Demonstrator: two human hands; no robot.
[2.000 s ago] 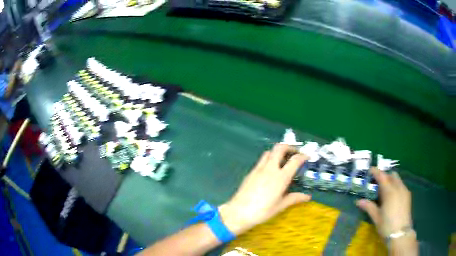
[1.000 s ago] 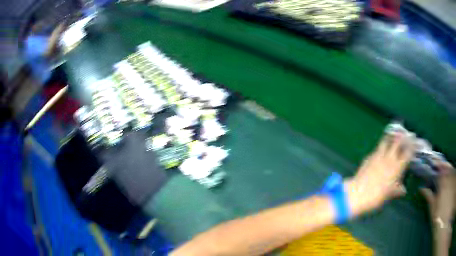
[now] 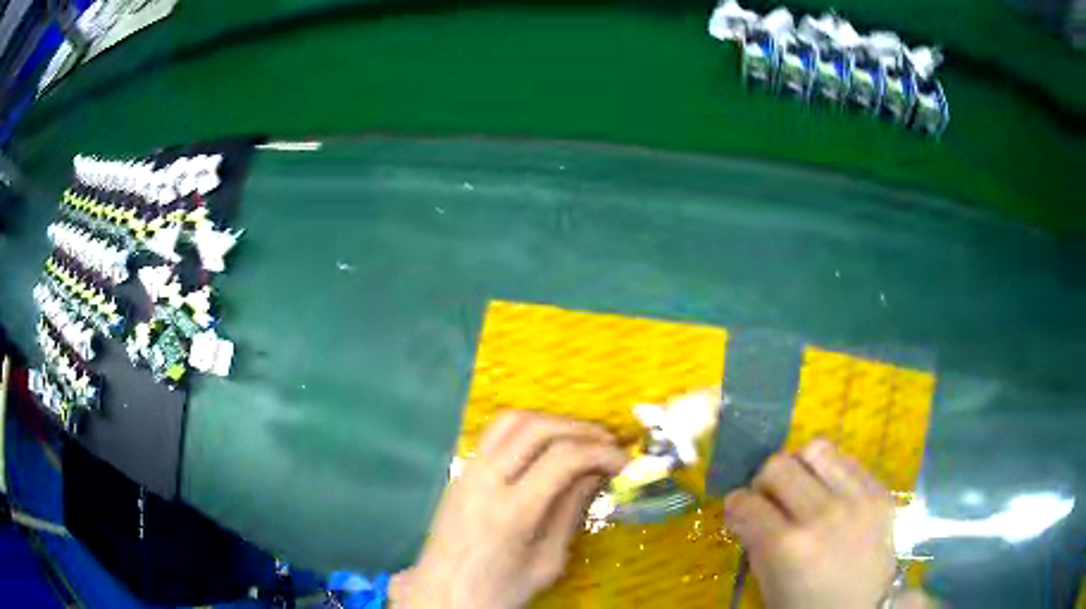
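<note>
My left hand [image 3: 518, 494] holds an untaped assembly [image 3: 649, 476] over the large yellow tape sheet [image 3: 595, 357]. The assembly's white plug head [image 3: 685, 422] points away from me, and its board is slightly blurred. My right hand [image 3: 816, 518] is at the edge of the smaller yellow tape sheet [image 3: 863, 410], fingers bent down. Whether it has hold of a tape piece cannot be told. A dark grey strip [image 3: 757, 399] lies between the two sheets.
A row of taped assemblies [image 3: 834, 71] stands on the green conveyor belt [image 3: 476, 71] at the upper right. Untaped assemblies [image 3: 89, 256] lie in rows and a loose heap on a black mat [image 3: 137, 410] at the left. Glare shows at lower right.
The row of taped assemblies between my hands has gone from the bench onto the belt. My hands are back over the tape sheets, the left with a single assembly. The view has shifted.
</note>
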